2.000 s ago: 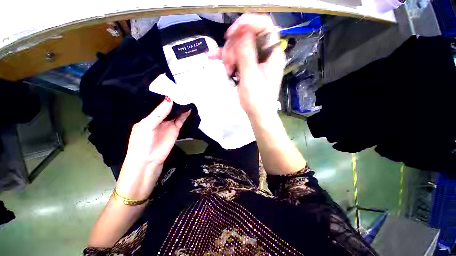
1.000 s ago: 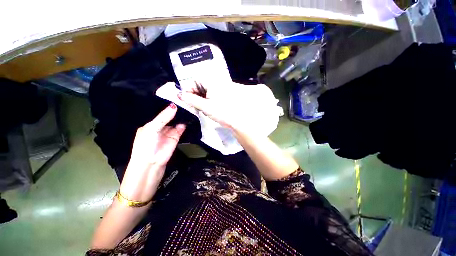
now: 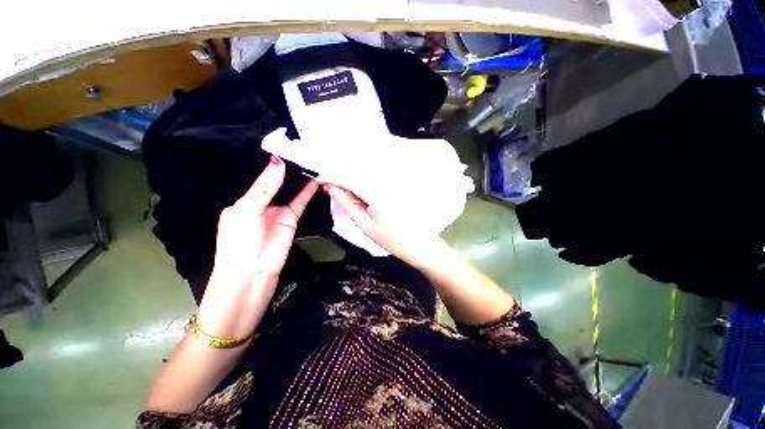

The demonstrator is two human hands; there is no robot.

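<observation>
A black garment (image 3: 210, 142) with a bright white section (image 3: 403, 172) lies over my lap below the table edge. A black brand label (image 3: 328, 87) with pale lettering is on the white part near the top. My left hand (image 3: 262, 216) holds the edge of the cloth, thumb at the white flap and fingers against the black. My right hand (image 3: 362, 216) is at the white cloth, its fingertips pinched close to my left fingertips. A tiny pale sliver shows between the fingertips, perhaps a needle. The thread cannot be made out.
The white table (image 3: 252, 15) curves across the top. A large black garment heap (image 3: 654, 184) hangs at the right. Plastic-wrapped items and a blue crate (image 3: 512, 167) are under the table. A grey bin (image 3: 678, 398) stands at lower right on the green floor. Dark cloth hangs at far left.
My right hand came down from a blurred position near the label to the white cloth, then lower to my left fingertips. My left hand stayed nearly in place.
</observation>
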